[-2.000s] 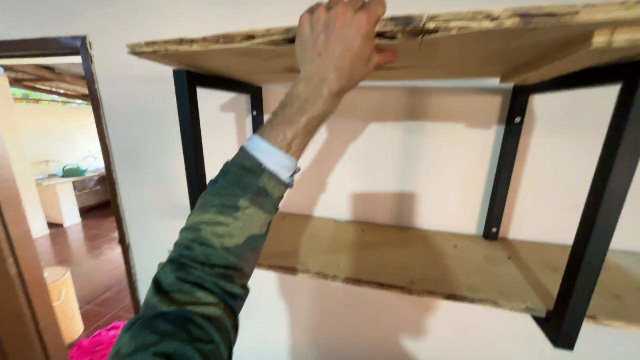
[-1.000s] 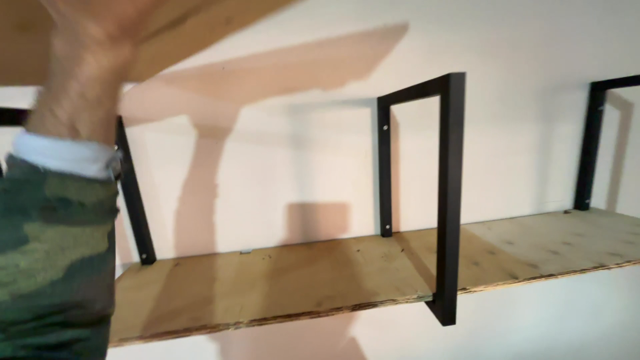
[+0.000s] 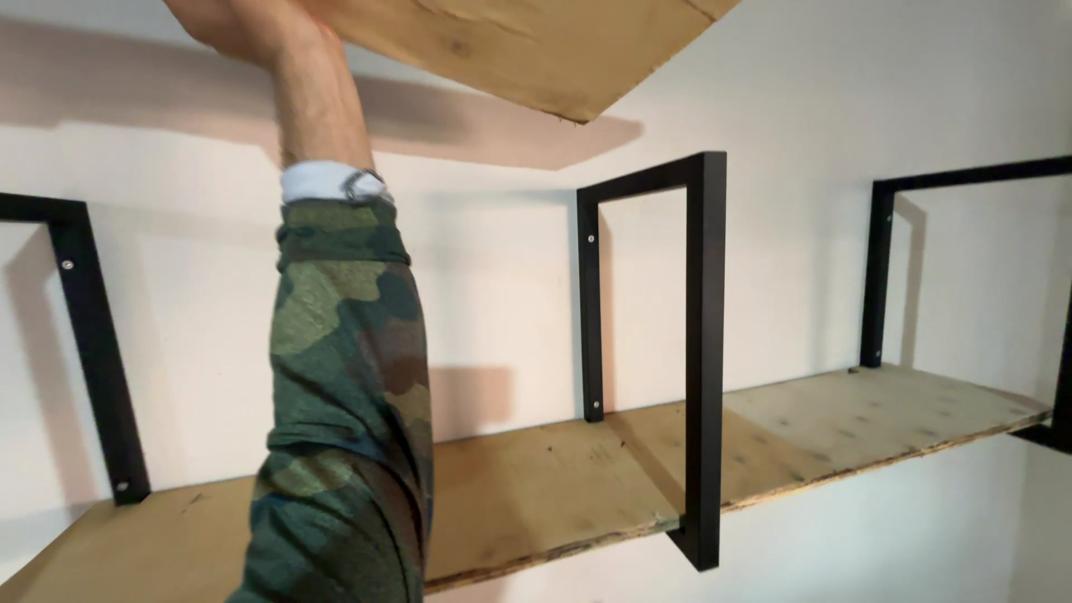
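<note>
At the upper left, my left hand (image 3: 260,25) is raised against the underside of a loose plywood board (image 3: 536,50), supporting it; the fingertips lie beyond the top of the view. The board hangs tilted, one corner pointing down, above and apart from the middle black metal bracket (image 3: 706,335). My left forearm wears a camouflage sleeve with a pale cuff and covers part of the lower plywood shelf (image 3: 519,494). That shelf rests in the brackets along the wall. My right hand is out of view.
Another black metal bracket (image 3: 92,335) is screwed to the wall at left, and a third (image 3: 877,276) at right. The middle bracket's front upright stands out past the lower shelf's rough front edge. Shadows fall on the pale wall.
The upper board lay along the bracket tops two seconds ago; it is now lifted off the middle bracket and tilted, with my left hand still at it. The view has swung to the right.
</note>
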